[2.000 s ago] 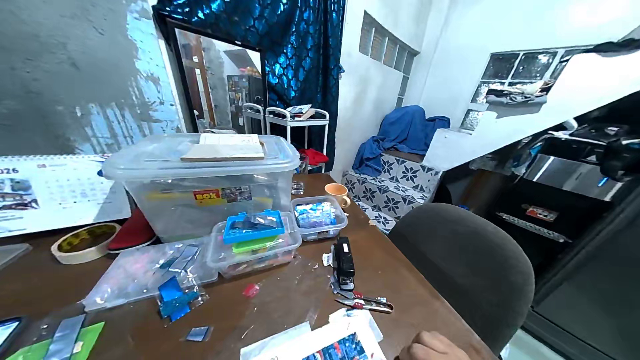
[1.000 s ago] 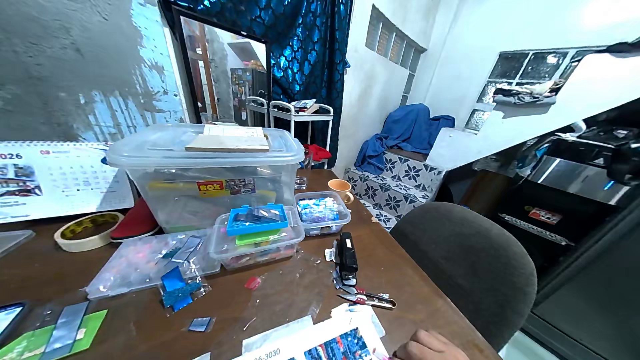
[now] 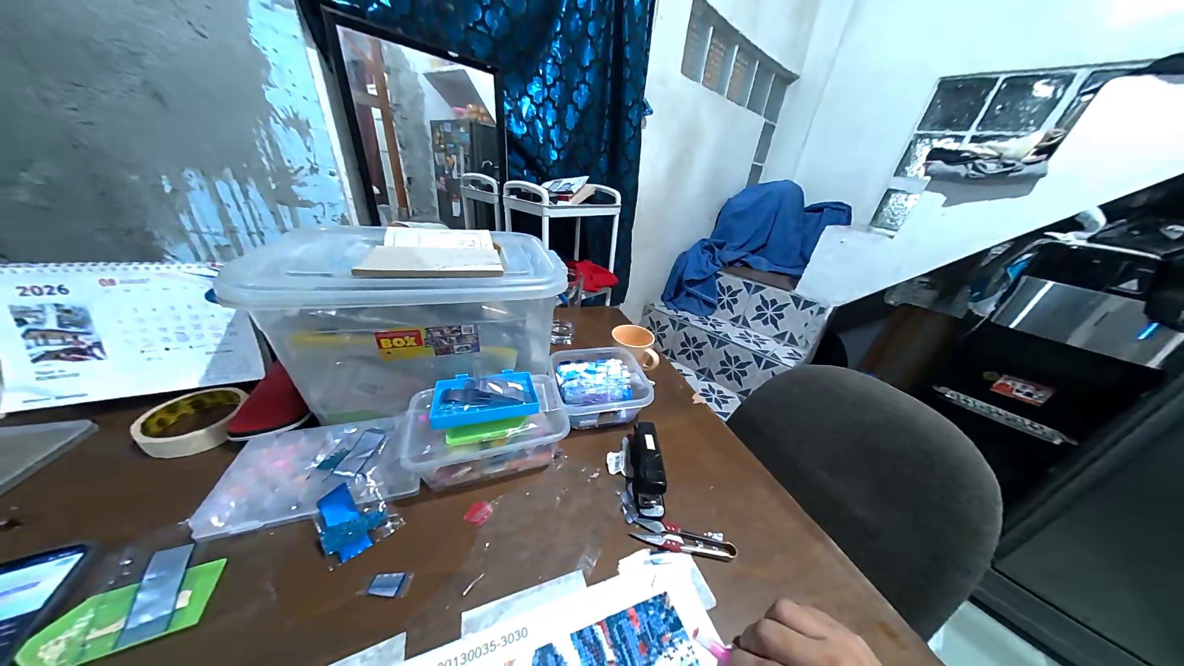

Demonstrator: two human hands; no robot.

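Note:
My right hand point(image 3: 803, 638) rests at the bottom edge, its fingers curled around a small pink item point(image 3: 718, 651) that is mostly cut off. Beside it lies a printed paper sheet point(image 3: 592, 629) with a blue and red picture, over smaller white slips. Pliers with red and black handles point(image 3: 689, 541) lie beyond the sheet, and a black stapler point(image 3: 647, 467) stands past them. My left hand is out of the picture. Small blue packets point(image 3: 350, 527) lie on the brown table, and a green plate with a grey strip point(image 3: 157, 597) is at the lower left beside a phone point(image 3: 37, 592).
A large lidded plastic bin point(image 3: 407, 324) holds a notebook point(image 3: 435, 254) on top. In front are a clear container point(image 3: 486, 444) with a blue tray point(image 3: 486, 400), and another container point(image 3: 601, 384). A mug point(image 3: 635, 344), tape roll point(image 3: 190, 424), calendar point(image 3: 129, 333) and grey chair point(image 3: 869, 490) stand around.
The printed sheet has shifted slightly toward the lower edge since two seconds ago. My right hand stays near its right side.

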